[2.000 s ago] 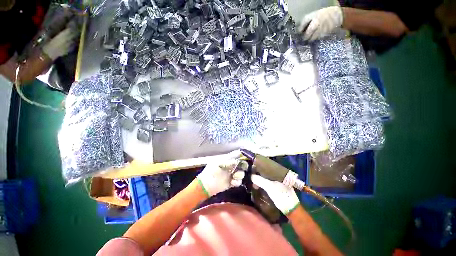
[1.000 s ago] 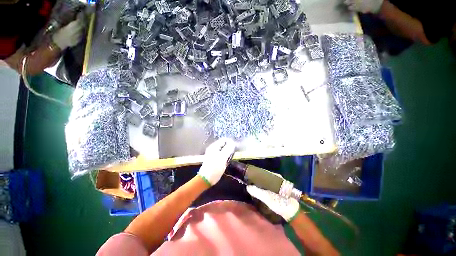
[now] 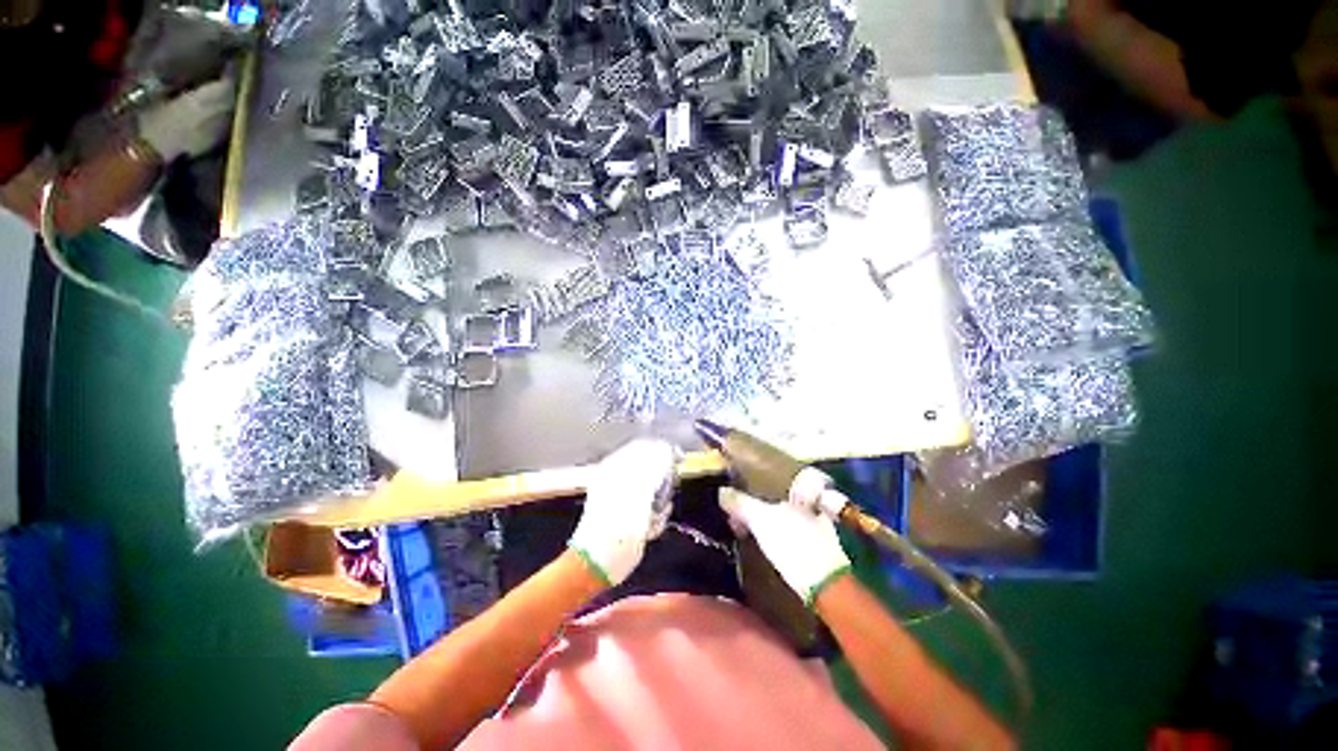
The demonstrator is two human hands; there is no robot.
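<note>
My right hand [image 3: 792, 544], in a white glove with a green cuff, holds the olive-grey air tool [image 3: 759, 465] near its rear. The dark nose of the tool points up-left over the table's near edge. My left hand [image 3: 628, 506], also gloved, is just left of the tool at the near edge, apart from its nose. Its fingers are curled; whether it holds a part cannot be seen. The loose thin silver-blue pins [image 3: 696, 335] lie beyond both hands. A large heap of dark metal brackets [image 3: 587, 110] lies at the far side.
Bagged pins lie at the left [image 3: 272, 389] and right [image 3: 1039, 279] table edges. A small T-shaped tool [image 3: 880, 277] lies right of the pins. A blue crate [image 3: 1079, 514] and a cardboard box [image 3: 305, 562] are below the table. A gloved hand [image 3: 188, 121] of another person is at upper left.
My left hand has left the pins' near edge and is lower. The tool has moved up, its nose now over the table edge. The other person's gloved hand at upper right has moved off the table.
</note>
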